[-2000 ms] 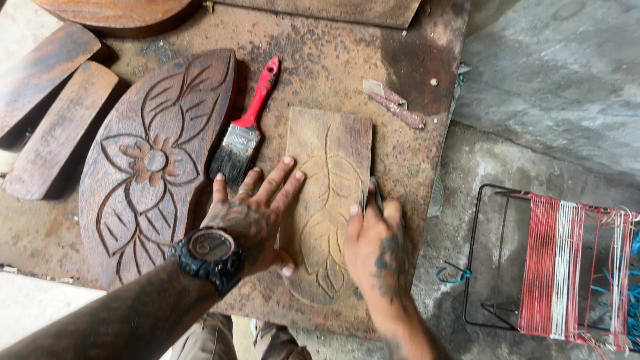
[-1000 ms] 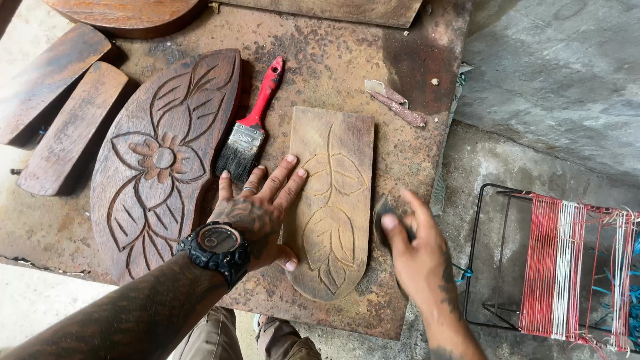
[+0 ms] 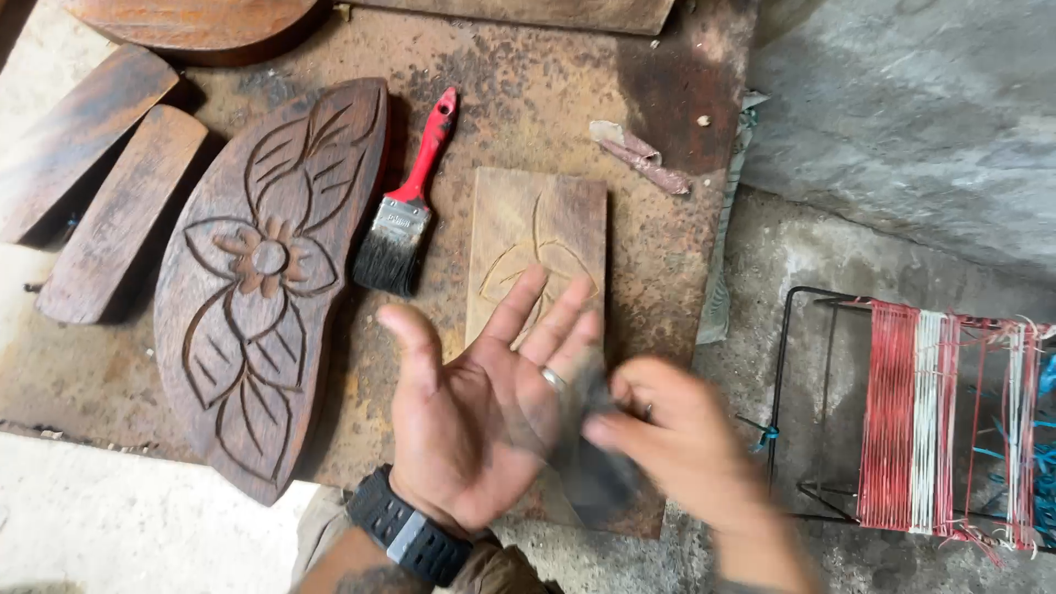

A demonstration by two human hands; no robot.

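My left hand (image 3: 495, 412) is turned palm up with its fingers spread, over the lower part of a pale wooden board (image 3: 540, 210) carved with leaf outlines. Just right of it, my right hand (image 3: 660, 421) is closed on a dark, blurred sheet (image 3: 598, 462), perhaps sandpaper or cloth, beside the left palm. Left of the board lies a paintbrush with a red handle (image 3: 425, 157) and dark bristles. Further left is a dark curved wooden panel (image 3: 268, 280) with a carved flower and leaves. The board's lower end is hidden by the hands.
Two wooden pieces (image 3: 124, 214) lie at the left of the rusty tabletop (image 3: 528, 99). A rounded wooden piece (image 3: 198, 25) and another board (image 3: 536, 10) are at the top. A crumpled scrap (image 3: 643, 157) lies near the right edge. A wire frame wound with cord (image 3: 895, 412) stands at right.
My left hand has lifted off the carved board and turned palm up. My right hand has moved in close beside it, and a dark sheet shows plainly in its grip.
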